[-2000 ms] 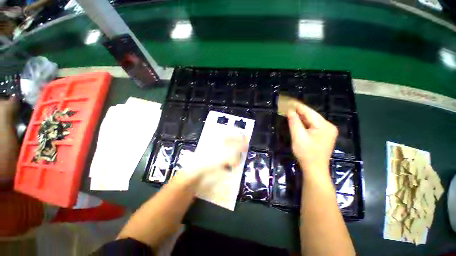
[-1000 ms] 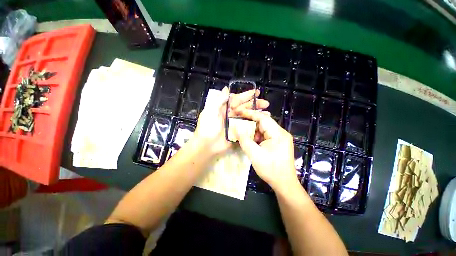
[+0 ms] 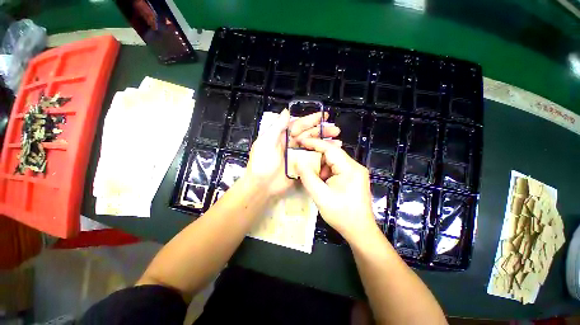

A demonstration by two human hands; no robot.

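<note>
My left hand point(image 3: 269, 155) holds a thin black phone-style frame point(image 3: 305, 103) upright above the tray; its fingers show through the opening. My right hand point(image 3: 340, 184) has its fingertips at the lower end of the frame, on a small tan piece point(image 3: 304, 160) there. Whether the piece touches the frame all round is hidden by the fingers. A white backing sheet point(image 3: 284, 220) lies under my hands on the tray, mostly covered. The black blister tray point(image 3: 420, 136) has three rows of deep pockets. A pale square outline point(image 3: 193, 195) shows in its front left pocket.
A red divided tray point(image 3: 69, 136) with dark and gold slivers point(image 3: 39, 135) is at left. Overlapping white sheets point(image 3: 141, 149) lie beside it. Loose tan pieces point(image 3: 524, 236) lie at right. A smartphone point(image 3: 164, 39) stands behind. The green conveyor point(image 3: 305, 18) runs beyond.
Since two seconds ago, my left hand has gone from the backing sheet to the frame, and my right hand has brought the tan piece to it. Over the last second both hands hardly moved.
</note>
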